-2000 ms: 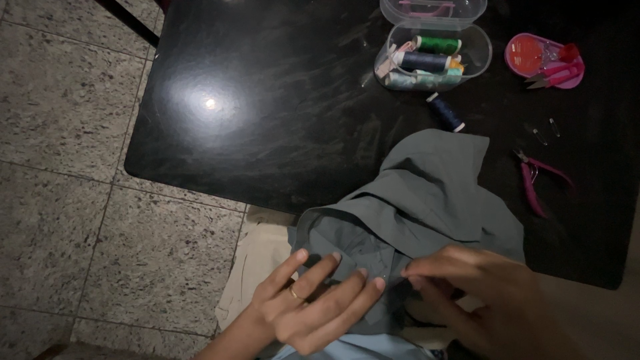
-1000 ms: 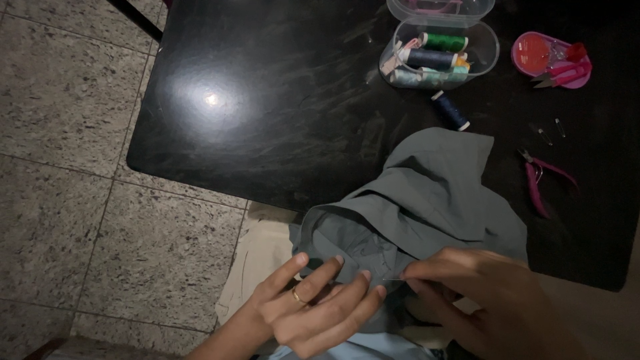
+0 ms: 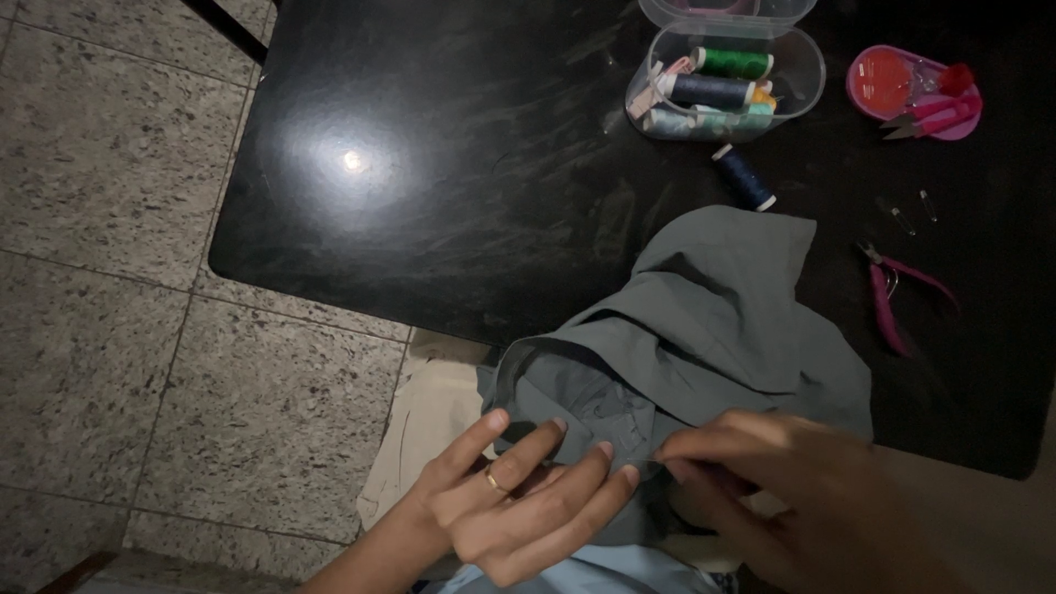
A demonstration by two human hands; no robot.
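Observation:
A grey fabric garment (image 3: 726, 330) lies partly on the black table and hangs over its near edge toward my lap. My left hand (image 3: 536, 495), with a ring on one finger, rests on the garment and holds its folded cloth, the thumb hidden beneath. Just to the right, my right hand (image 3: 767, 487) pinches a thin, pale sewing needle (image 3: 648, 459) between thumb and forefinger, its tip side at the cloth beside my left fingertips. Whether thread runs from the needle cannot be told. Stitching or creases show faintly in the cloth above the fingers.
On the black table (image 3: 454, 165) stand a clear plastic box (image 3: 808, 91) of thread spools and a pink tray (image 3: 866, 103) with small snips (image 3: 932, 122). A navy thread spool (image 3: 744, 178), safety pins (image 3: 903, 220) and pink-handled nippers (image 3: 884, 301) lie nearer. Stone-tiled floor (image 3: 99, 346) is at left.

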